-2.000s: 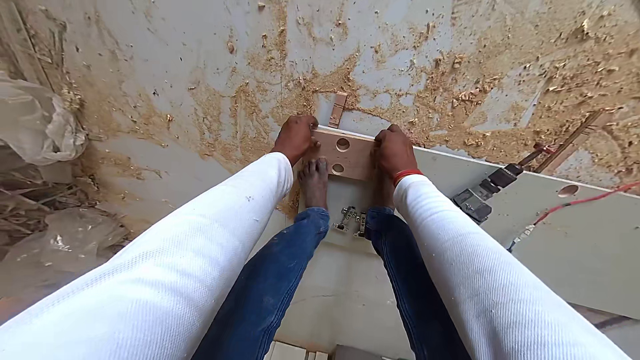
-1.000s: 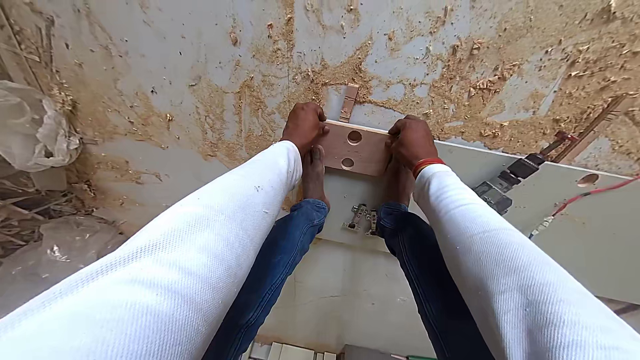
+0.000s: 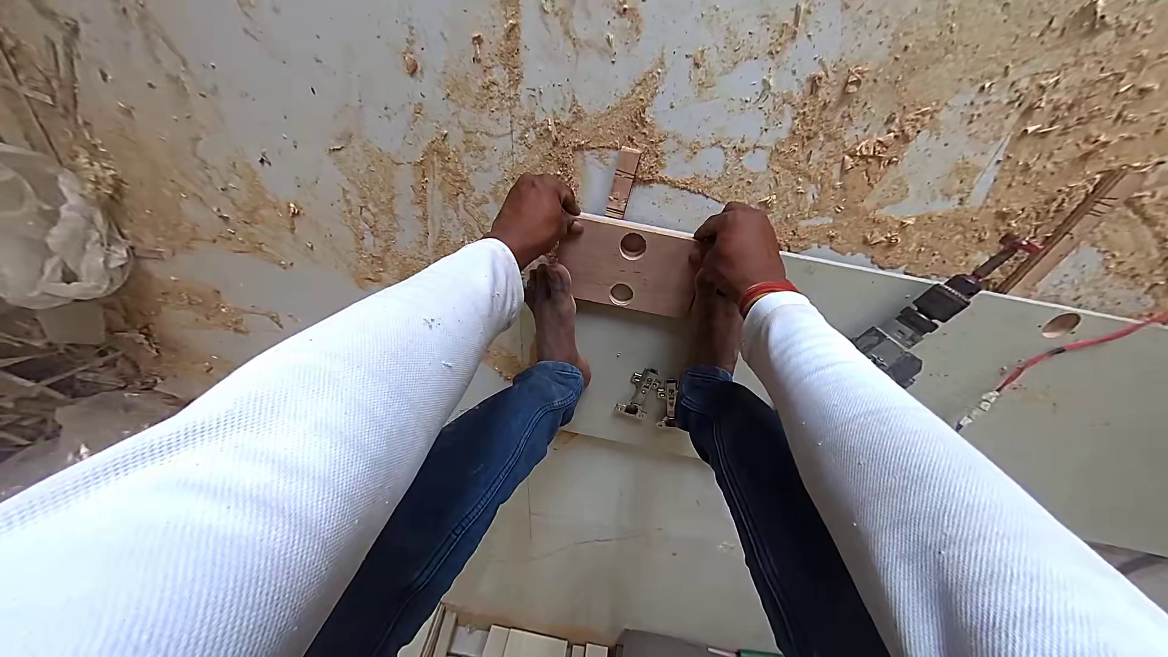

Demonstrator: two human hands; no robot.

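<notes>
A flat plywood piece (image 3: pixel 593 269) with two round holes lies over the far edge of a pale laminated board (image 3: pixel 630 342). My left hand (image 3: pixel 537 217) grips its left end with thumb and fingers. At the right end, my right hand (image 3: pixel 741 251) holds on, a red band round its wrist. My feet flank the piece on the board. Two metal cabinet hinges (image 3: pixel 646 394) lie near my right ankle. A narrow marked wooden strip (image 3: pixel 623 182) extends from behind the piece's far edge.
A power drill (image 3: pixel 922 315) lies on the board at the right, near a hole (image 3: pixel 1061 325) and a red cable (image 3: pixel 1058 352). Wood shavings (image 3: pixel 839 137) cover the floor. Clear plastic sheeting (image 3: pixel 55 228) lies at the left. Cut board pieces (image 3: pixel 529 641) are at the bottom edge.
</notes>
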